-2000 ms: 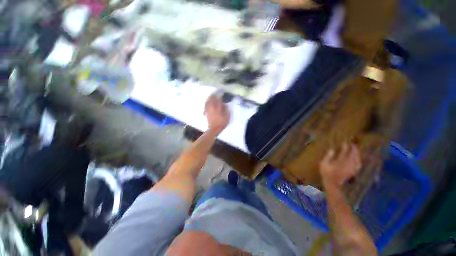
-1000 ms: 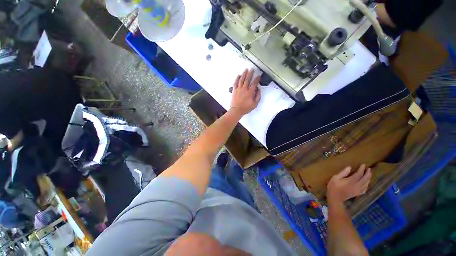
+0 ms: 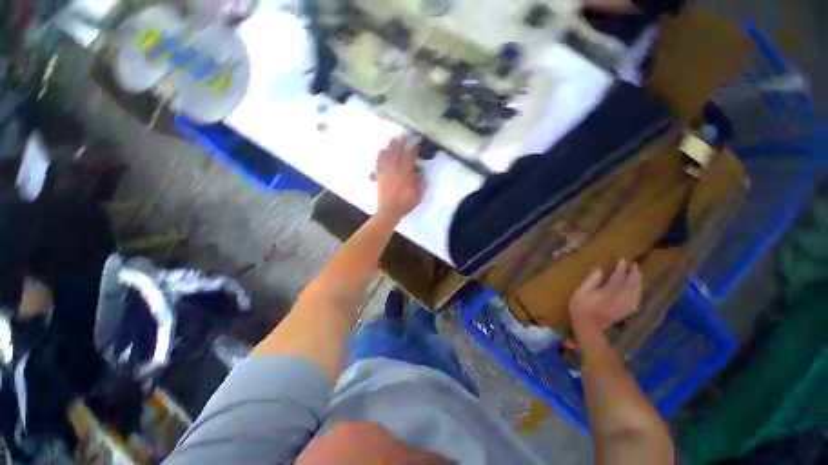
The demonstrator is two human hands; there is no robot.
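The view is blurred. My left hand (image 3: 399, 177) rests on the white table top (image 3: 281, 77), beside the near edge of the cream sewing machine (image 3: 427, 68). Its fingers point away from me; I cannot tell if anything is under them. My right hand (image 3: 606, 298) lies spread on the brown cloth (image 3: 576, 281) at the table's end and grips nothing that I can see. The dark cloth panel (image 3: 554, 177) with a long stitched line lies between the machine and the brown and plaid cloth. A pale tangle of thread (image 3: 567, 240) lies on the plaid.
Blue plastic crates (image 3: 676, 377) stand below the cloth at the right. Another blue crate (image 3: 227, 154) is under the table's left edge. Thread cones on white discs (image 3: 211, 74) stand at the upper left. Part of a person (image 3: 626, 18) shows across the table.
Since one second ago the whole view has shifted and blurred, with the machine further up and left. Both hands keep about the same places on the table and the brown cloth.
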